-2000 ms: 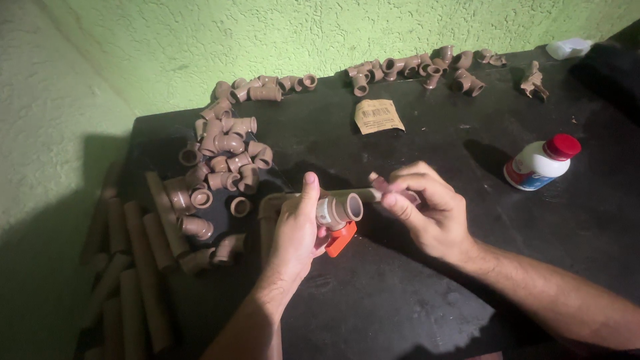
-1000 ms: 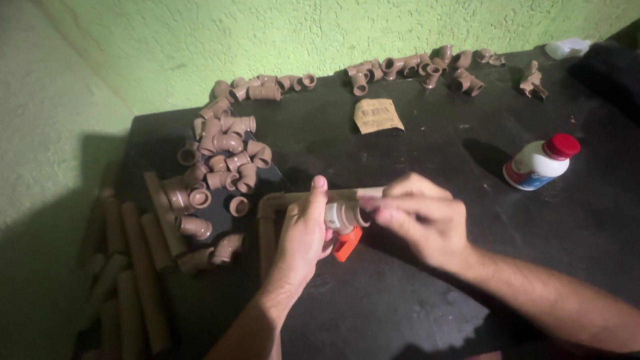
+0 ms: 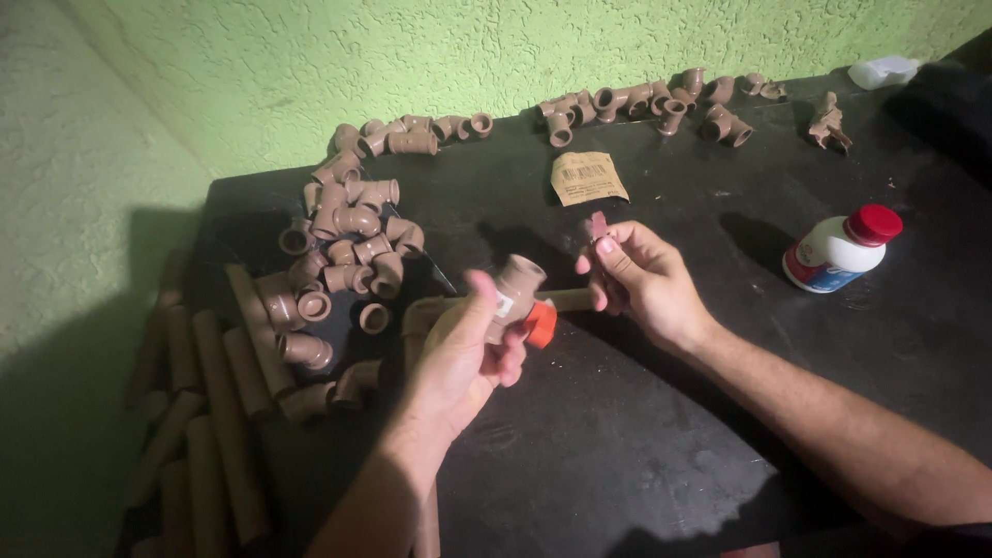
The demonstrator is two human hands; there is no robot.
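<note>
My left hand [image 3: 457, 356] grips a brown PVC ball valve [image 3: 515, 291] with an orange handle [image 3: 541, 324], one socket end tilted up and away. To its right, my right hand [image 3: 647, 279] pinches a small folded reddish-brown piece, apparently sandpaper [image 3: 598, 225], apart from the valve. Beneath the hands lies a brown pipe [image 3: 573, 301] joined to an elbow [image 3: 422, 316], with another pipe [image 3: 426, 519] running toward me from the elbow. My left hand hides part of this assembly.
Several brown pipe fittings [image 3: 356, 221] lie at the left, more [image 3: 612, 101] along the wall. Cut pipes [image 3: 229, 418] are at the lower left. A printed paper piece [image 3: 589, 180], crumpled brown scrap [image 3: 829, 124], white bottle with red cap [image 3: 833, 256] and translucent container [image 3: 883, 72] lie beyond or rightward.
My right hand was against the valve's open end one second ago and is now apart from it. The valve has turned in my left hand, its near socket end now pointing up and away.
</note>
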